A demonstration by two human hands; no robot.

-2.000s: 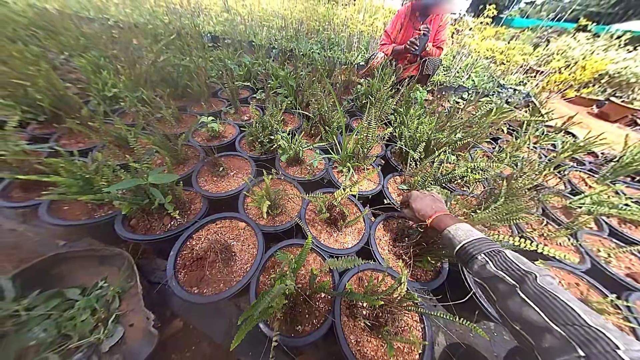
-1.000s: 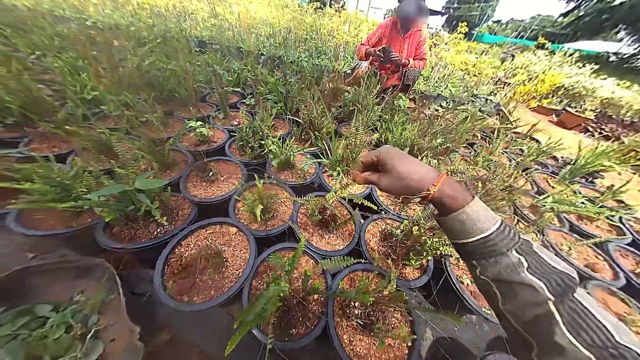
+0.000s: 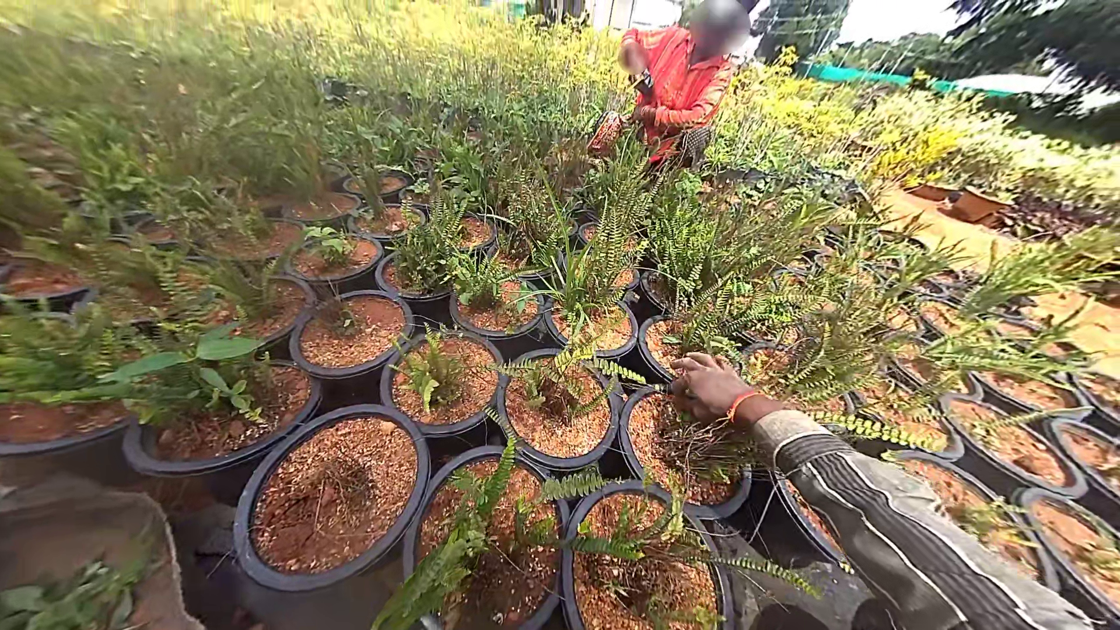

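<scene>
My right hand (image 3: 707,387), with an orange band at the wrist, reaches in from the right over a round black plastic pot (image 3: 628,442). Its fingers are bent at the pot's far rim, beside a fern frond (image 3: 612,371); whether they grip anything cannot be told. Dry brown stems (image 3: 713,451) lie in that pot just below the hand. Nearby pots hold reddish, grainy soil (image 3: 337,490) and small ferns (image 3: 464,542). My left hand is out of view.
Rows of black pots with ferns surround the hand. A sack (image 3: 166,560) holding cut leaves lies at lower left. A person in a red shirt (image 3: 682,83) is among the plants at the back, holding a dark object. A dirt path (image 3: 927,227) runs at right.
My right hand was raised above the pots one second ago and is now down at a pot's rim. The person at the back has lifted one hand.
</scene>
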